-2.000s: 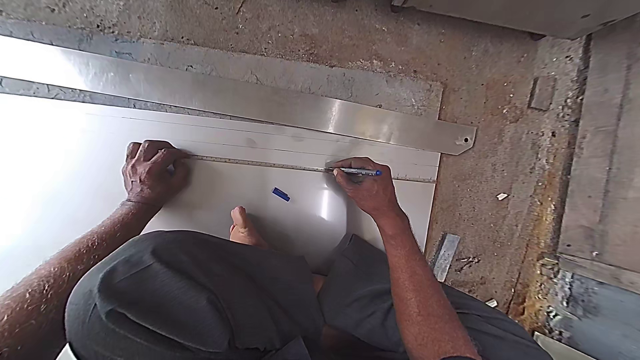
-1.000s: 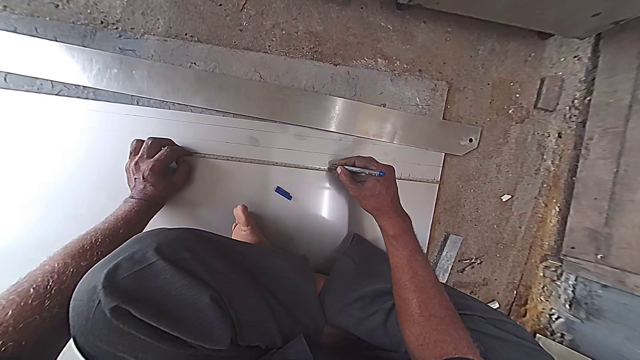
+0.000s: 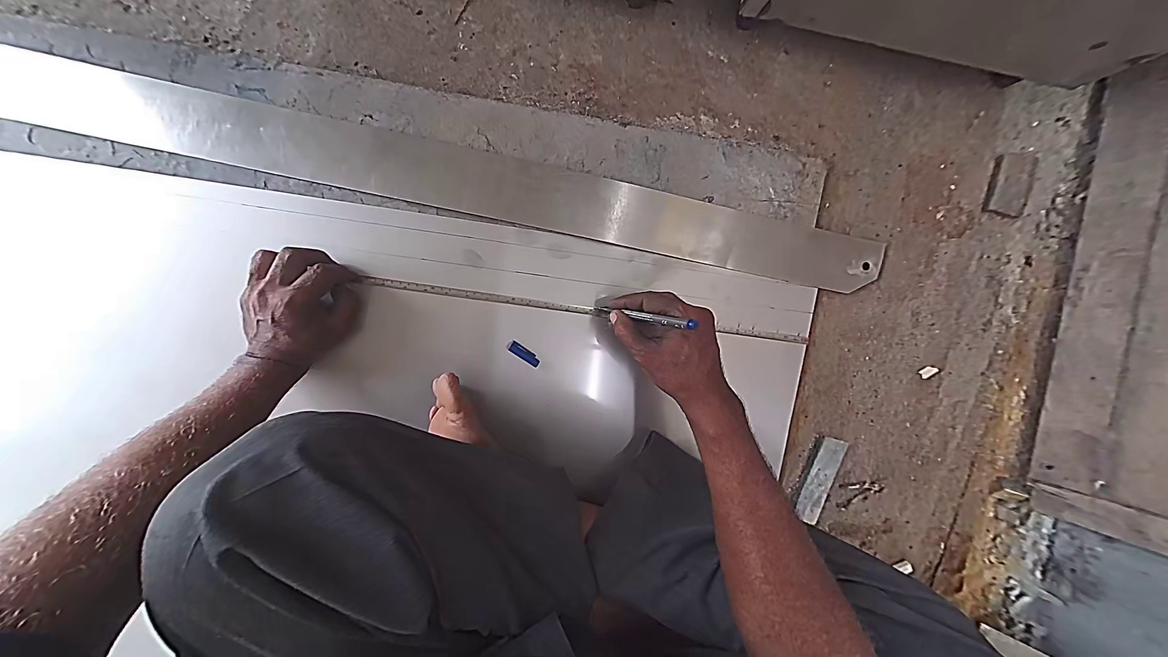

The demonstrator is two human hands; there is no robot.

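Note:
A glossy white sheet [image 3: 392, 356] lies under both hands, with thin lines drawn along its far side. A narrow graduated steel rule [image 3: 484, 295] runs across it to the right edge. My left hand [image 3: 297, 306] presses on the rule's left part with curled fingers; whether it grips the rule is hidden. My right hand [image 3: 671, 347] holds a marker pen [image 3: 652, 318] with a blue end, its tip at the rule's edge. A blue pen cap [image 3: 524, 354] lies on the sheet between the hands. Beyond them a wide metal straightedge [image 3: 547, 196] with a hole near its end lies slantwise.
My bare foot [image 3: 454, 411] rests on the sheet before my dark-clothed knees. A grey slab [image 3: 675, 151] shows beyond the straightedge. On the rough floor at right are a small metal strip [image 3: 821, 479], a flat block [image 3: 1010, 184] and wooden boards [image 3: 1095, 301]. A large metal object [image 3: 949, 32] stands at top right.

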